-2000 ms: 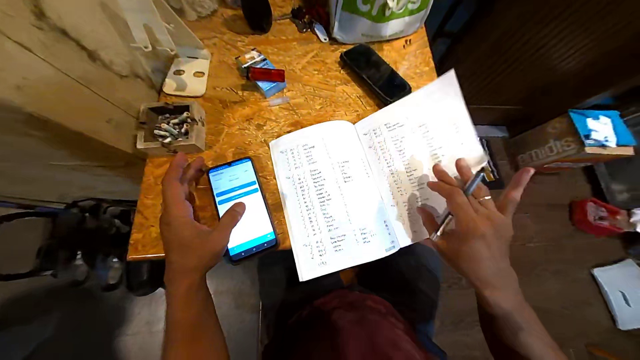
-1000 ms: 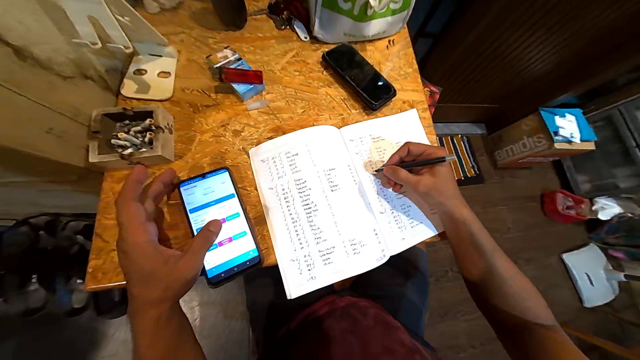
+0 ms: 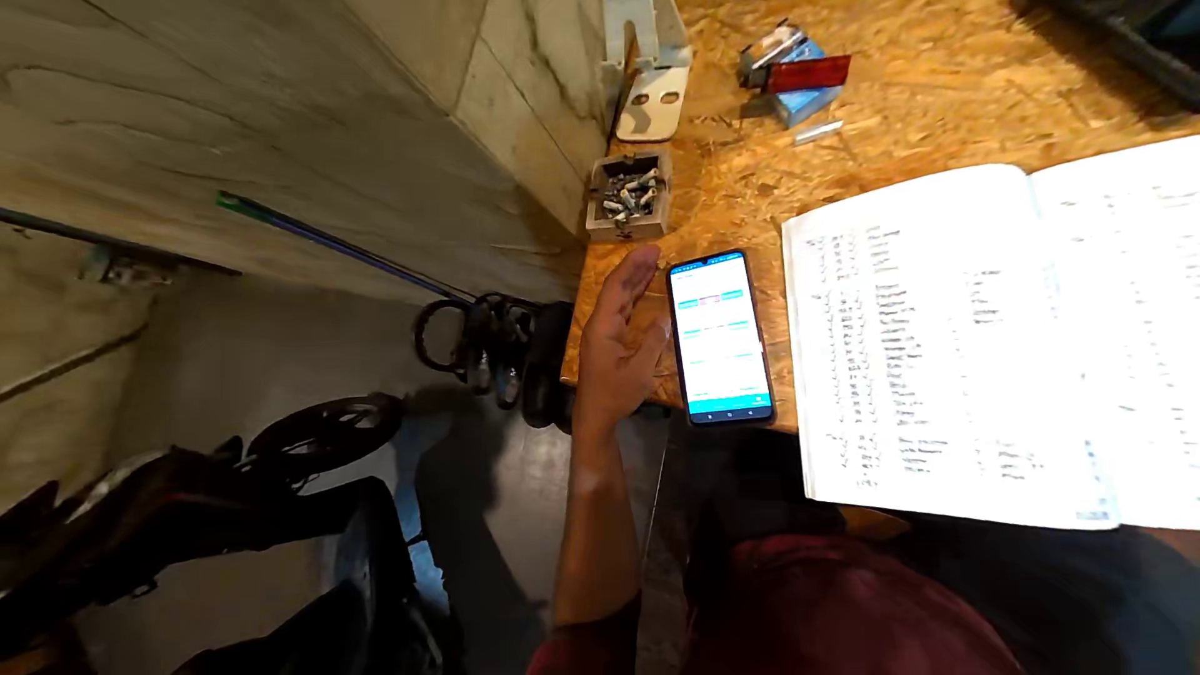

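My left hand (image 3: 621,342) rests at the edge of the wooden chipboard table, just left of a smartphone (image 3: 720,342) with a lit screen. Its thumb lies close to the phone's left side, and nothing is held in it. To the right of the phone, an open notebook (image 3: 947,366) with handwritten columns lies on the table, its lower edge reaching past the table's front edge. My right hand is out of the frame, and so is the pen.
A square ashtray (image 3: 668,202) full of cigarette butts stands by the wall, below a metal bracket (image 3: 652,117). Behind the notebook lie a red lighter (image 3: 808,74) and a blue pack (image 3: 804,105). A bicycle wheel (image 3: 325,436) shows at lower left.
The view has swung far to the left. My left thumb, over the phone screen before, is now off it at the side. My right hand, writing with a pen one second ago, has left the view.
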